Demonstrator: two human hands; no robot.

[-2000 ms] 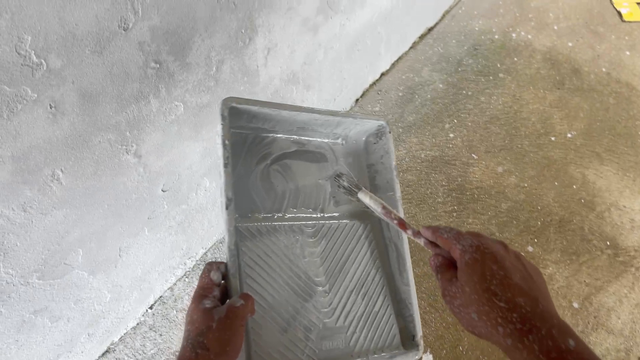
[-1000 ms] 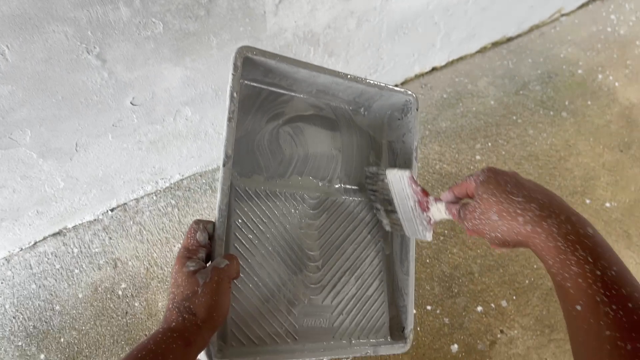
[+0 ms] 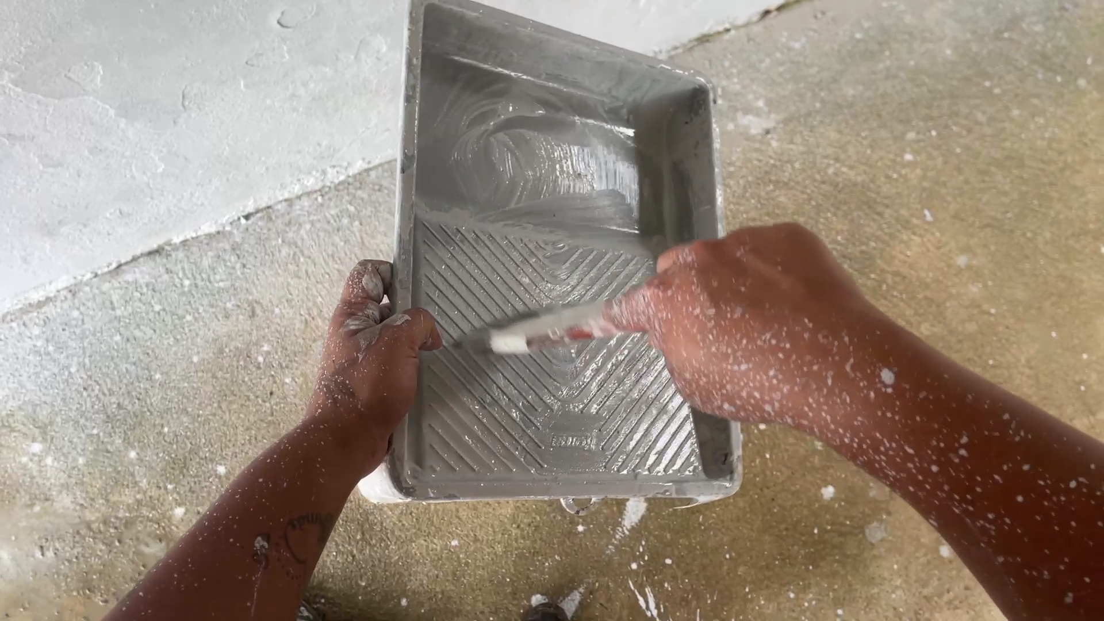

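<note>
A plastic paint tray, coated in grey-white paint, is tilted below me, with its deep well at the far end and its ribbed ramp nearer. My left hand grips the tray's left side, thumb over the rim. In my right hand is a paintbrush with a white and red handle, blurred by motion. Its bristle end lies over the left part of the ribbed ramp, near my left thumb; whether it touches the ramp I cannot tell. Paint specks cover both forearms.
A rough whitish wall rises at the upper left and meets the concrete floor along a diagonal edge. White paint spots dot the floor. Part of a dark shoe shows at the bottom edge.
The brush and my right hand have moved from the tray's right side to across the ribbed ramp, towards the left. My left hand has kept its hold on the tray's left side.
</note>
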